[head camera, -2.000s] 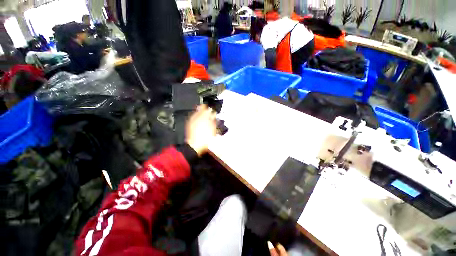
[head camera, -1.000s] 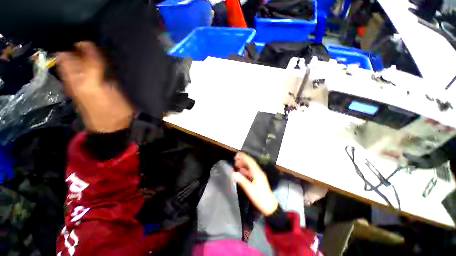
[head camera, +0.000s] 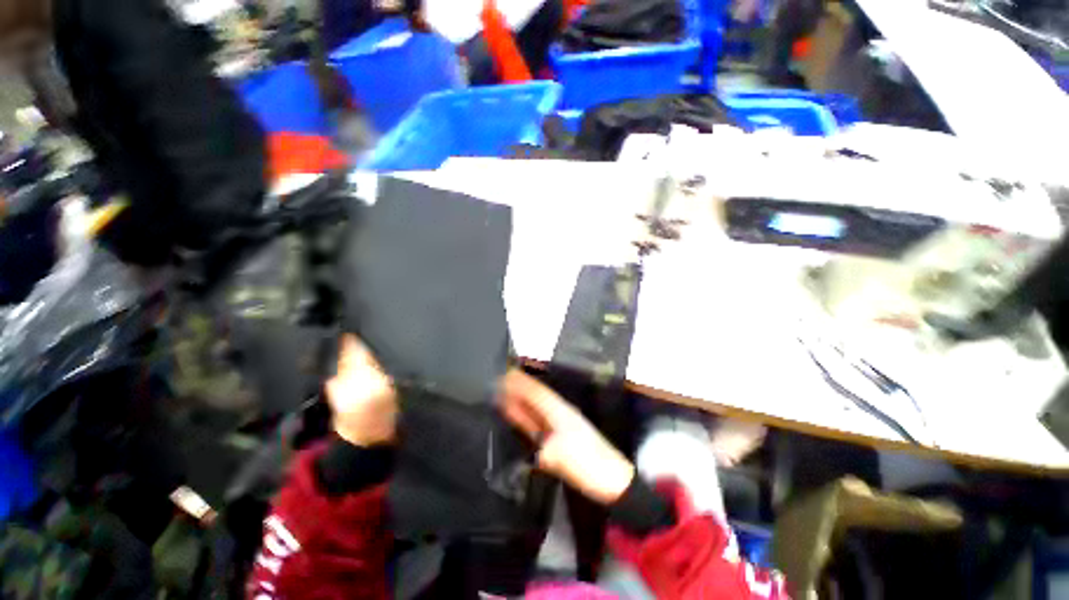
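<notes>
A flat black fabric panel (head camera: 431, 281) is held up in front of me, over the table's left front edge. My left hand (head camera: 361, 396) grips its lower left side. My right hand (head camera: 565, 441) is at its lower right edge, with the fingertips against it. A second black and camouflage piece (head camera: 600, 319) lies on the table and runs to the needle area of the white sewing machine (head camera: 692, 217). Dark fabric hangs below the held panel. The picture is blurred.
The white table (head camera: 750, 352) has a wooden front edge. A dark cord (head camera: 862, 393) lies on its right part. A cardboard box (head camera: 862, 516) is below. Blue crates (head camera: 475, 123) stand behind. Dark and camouflage fabric (head camera: 235, 352) is heaped at left, near clear plastic (head camera: 76, 311).
My left hand has come down from the upper left and now holds a black panel. My right hand has moved slightly left to that panel. The view has shifted.
</notes>
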